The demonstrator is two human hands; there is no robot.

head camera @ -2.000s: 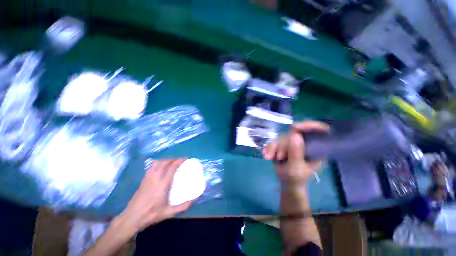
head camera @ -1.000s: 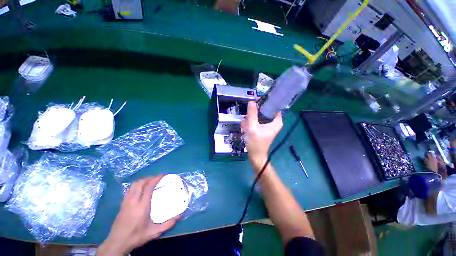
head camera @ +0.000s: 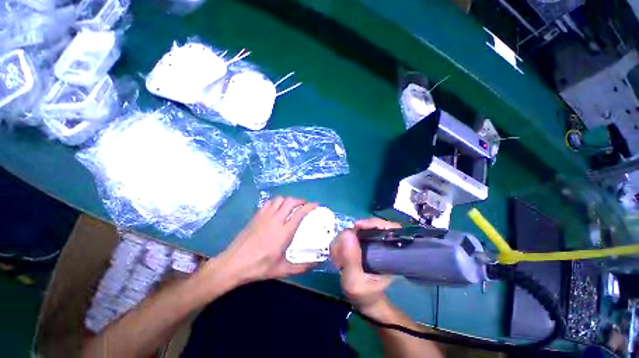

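My left hand point(head camera: 270, 238) holds a white housing point(head camera: 312, 236) at the bench's front edge, over a clear plastic bag. My right hand point(head camera: 361, 269) grips the grey electric screwdriver point(head camera: 420, 259), which lies nearly level with its front end at the housing. The bit is hidden by my right hand, so I cannot tell if it touches. A yellow strap point(head camera: 560, 256) and a black cord point(head camera: 543, 297) run from the screwdriver's rear. The screw feeder point(head camera: 443, 171) stands just behind the screwdriver.
Two housings with thin prongs point(head camera: 249, 100) lie behind a flat clear bag point(head camera: 300, 155). A bright bagged pile point(head camera: 165, 171) and bagged white frames point(head camera: 73, 105) are at left. A cardboard box point(head camera: 66, 273) holds white parts below the edge. Dark trays point(head camera: 536, 269) are at right.
The screwdriver has come down from above the feeder to the housing in my left hand, swinging from upright-slanted to nearly level. The view has turned and shifted.
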